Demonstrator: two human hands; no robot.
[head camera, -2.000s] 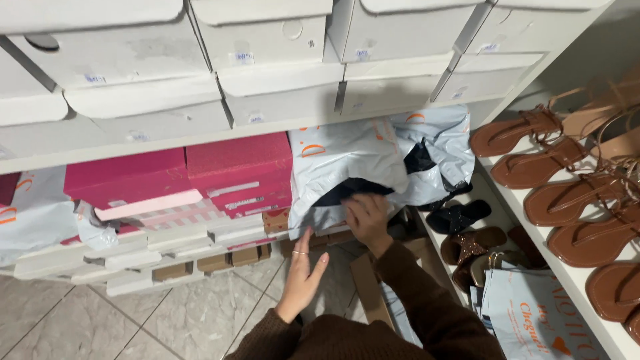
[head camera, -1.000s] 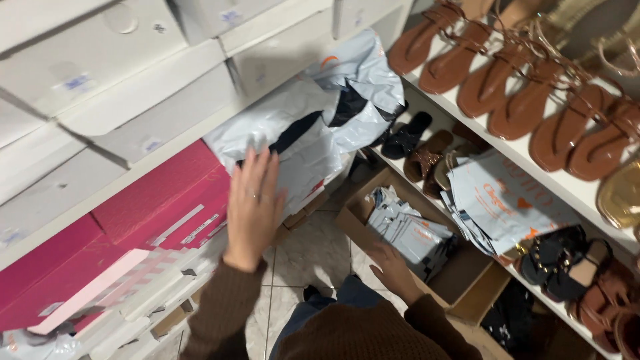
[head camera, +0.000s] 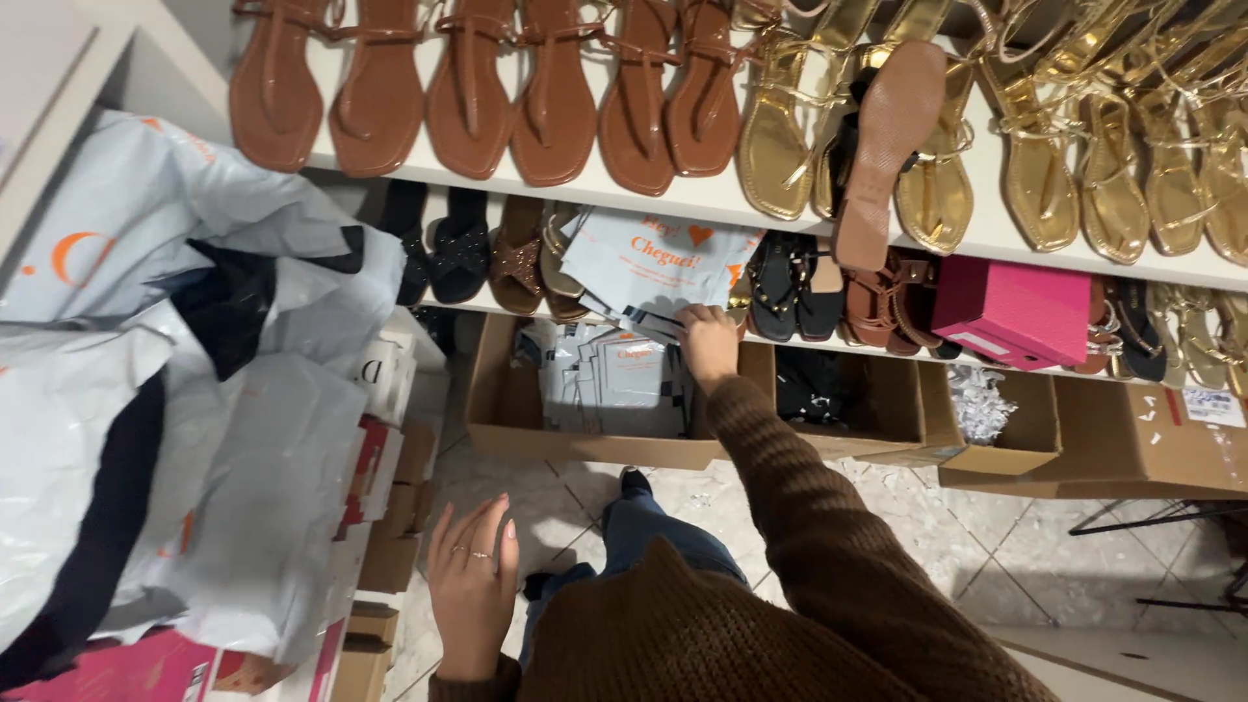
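Note:
My right hand (head camera: 709, 343) is at the edge of a stack of pale printed plastic mailer bags (head camera: 648, 263) lying on the lower shelf; its fingertips are on the bags' front corner, and whether they grip is hard to tell. Below, an open cardboard box (head camera: 595, 447) holds more such mailers (head camera: 629, 385). My left hand (head camera: 475, 575), wearing a ring, hangs over the floor with fingers apart and holds nothing. Large grey-white plastic bags (head camera: 263, 468) with dark openings lie at the left.
Brown sandals (head camera: 468, 107) and gold sandals (head camera: 780, 146) line the upper shelf (head camera: 721, 200). Dark sandals (head camera: 458, 244) and a pink box (head camera: 1014, 307) stand on the lower one. Beneath are further cardboard boxes (head camera: 863, 400), one with shredded paper (head camera: 980, 405). White and pink boxes are stacked at left.
My right hand has moved from above the floor box to the mailer stack on the shelf. My left hand has left the large plastic bags. The view has swung right.

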